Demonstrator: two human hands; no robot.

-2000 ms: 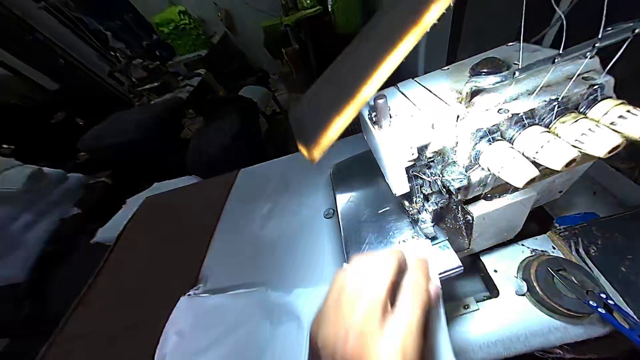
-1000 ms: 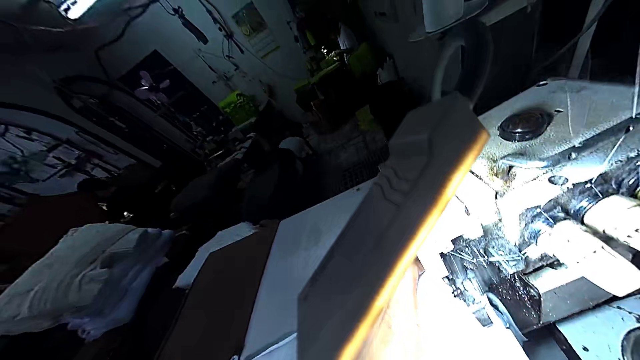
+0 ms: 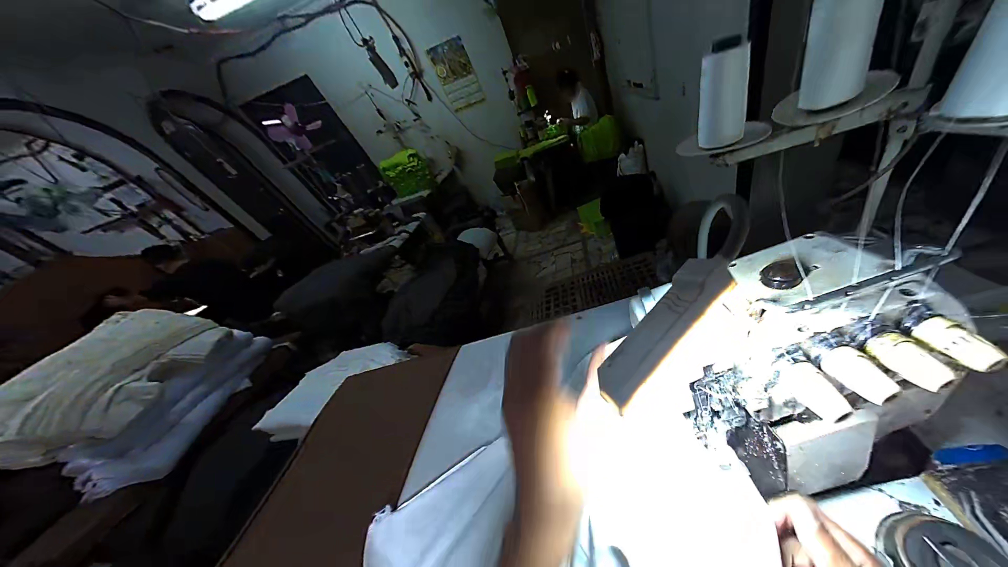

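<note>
My left hand (image 3: 555, 409) is motion-blurred, raised over white cloth (image 3: 457, 504) beside the lit lamp bar of an overlock sewing machine (image 3: 827, 453); its grip is unclear. My right hand (image 3: 819, 535) shows at the bottom edge, fingers bent, against the right side of an overexposed white area that looks like cloth. The lamp bar (image 3: 665, 335) slants between my left hand and the machine's needle area. Glare hides the presser foot and what lies under it. Several thread cones (image 3: 723, 98) stand on the rack above the machine.
Folded white fabric (image 3: 118, 378) is piled at the left. A brown board (image 3: 362, 441) borders the pale tabletop. A round dark dish (image 3: 937, 543) sits at the lower right, near a blue item (image 3: 970, 454). Far back, another person (image 3: 581, 102) is by a lit table.
The view has tilted up strongly, bringing the room and thread cones in. My left hand now shows raised left of the lamp bar, and my right hand shows at the bottom.
</note>
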